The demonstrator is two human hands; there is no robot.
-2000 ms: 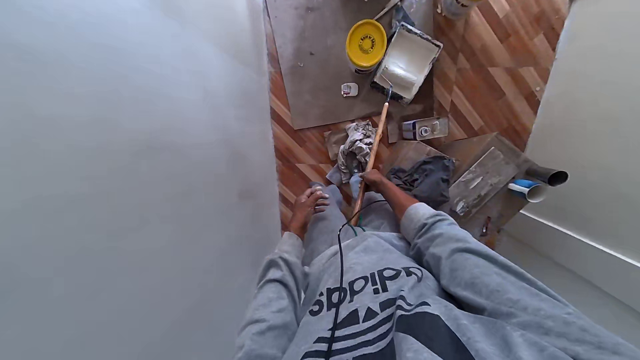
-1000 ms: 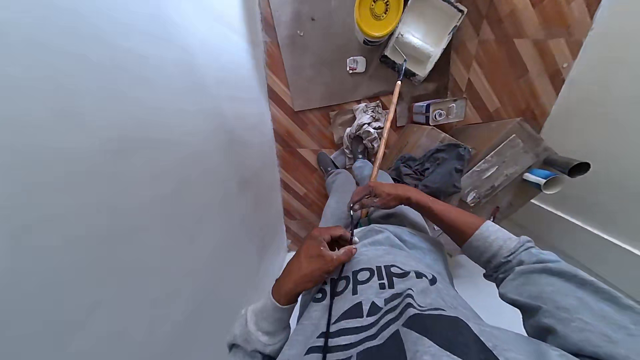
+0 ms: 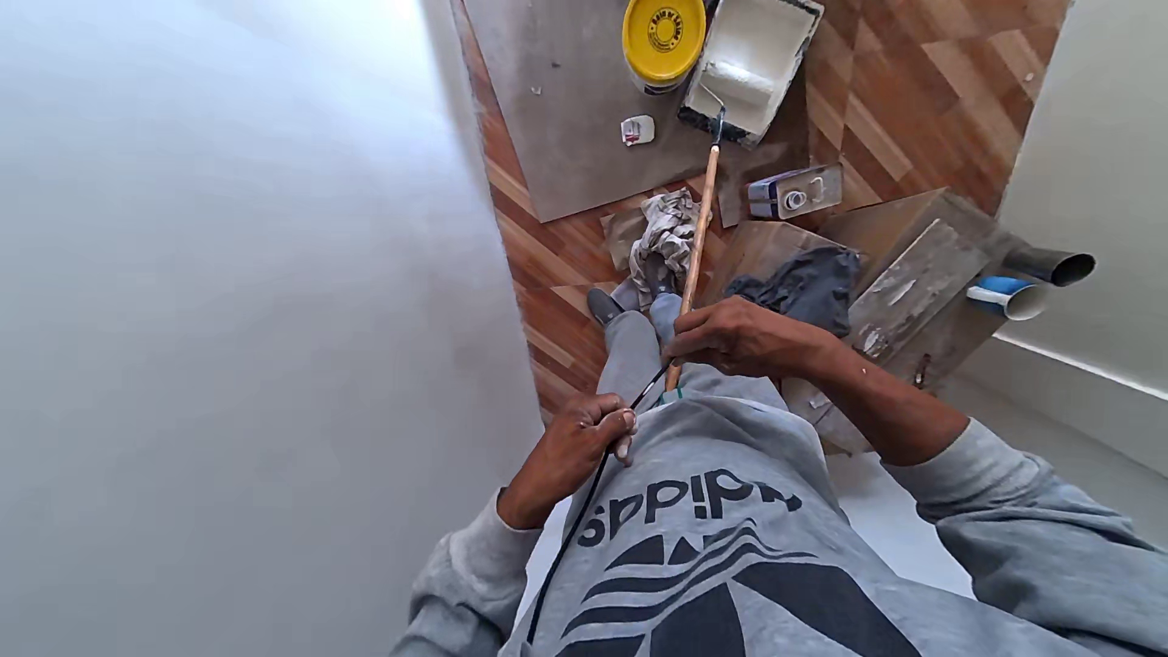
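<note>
My left hand point(image 3: 584, 443) pinches a thin black cable point(image 3: 577, 525) in front of my waist. Just above and to the right, my right hand point(image 3: 744, 338) has its fingertips on the cable's upper part, beside the wooden pole point(image 3: 701, 233) of a paint roller. The pole leans from my waist down to the floor, and the right fingers overlap it; whether they grip it too is hidden. At its far end the roller point(image 3: 737, 82) lies in a paint tray point(image 3: 776, 55) coated with white paint. A yellow-lidded bucket point(image 3: 664, 38) stands left of the tray.
A wall fills the left side. Near my feet are a crumpled rag point(image 3: 669, 233), a metal can point(image 3: 796, 192) and a small white container point(image 3: 638, 130). To the right lie a dark cloth point(image 3: 812, 287), cardboard point(image 3: 890, 233), a paint-marked board point(image 3: 922, 283) and two tubes point(image 3: 1008, 297).
My left hand has come from beside my leg to the cable at my waist. My right hand, first on the pole, has moved to the cable. The view has shifted somewhat.
</note>
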